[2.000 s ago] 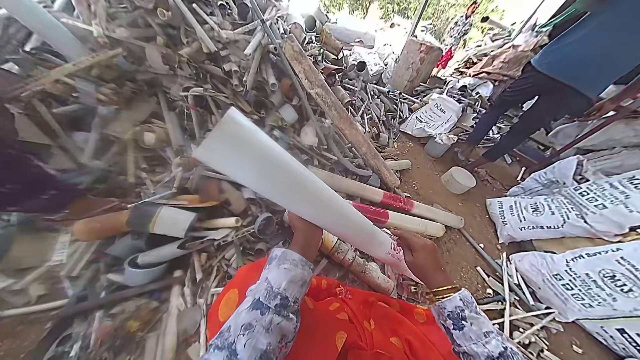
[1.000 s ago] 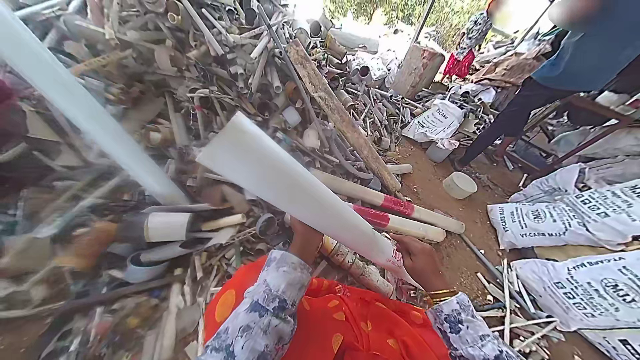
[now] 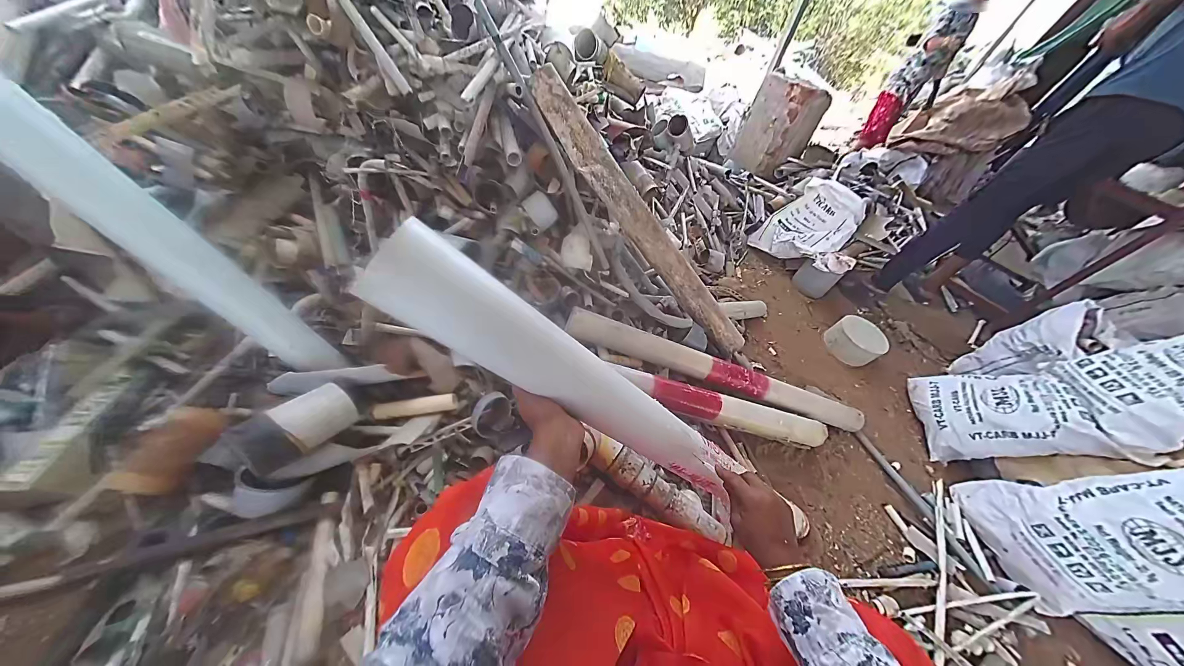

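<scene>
A white plastic pipe slants across my lap, its wide end up and to the left. My left hand holds it from beneath near the middle. At the lower end, where red marks show, my right hand grips it. Under the pipe lies a shorter, dirty pipe piece. Just beyond, two cream pipes with red bands rest side by side on the ground. At the left a long pale pipe slants down to the heap, blurred; its upper end is out of view.
A large heap of scrap plastic pipes fills the left and back, with a wooden plank leaning along it. To the right are a white tub, printed white sacks and thin pipe offcuts. A person stands at the upper right.
The long pale pipe at the left has come down farther into view since two seconds ago. My hands stay on the white pipe, which has barely moved.
</scene>
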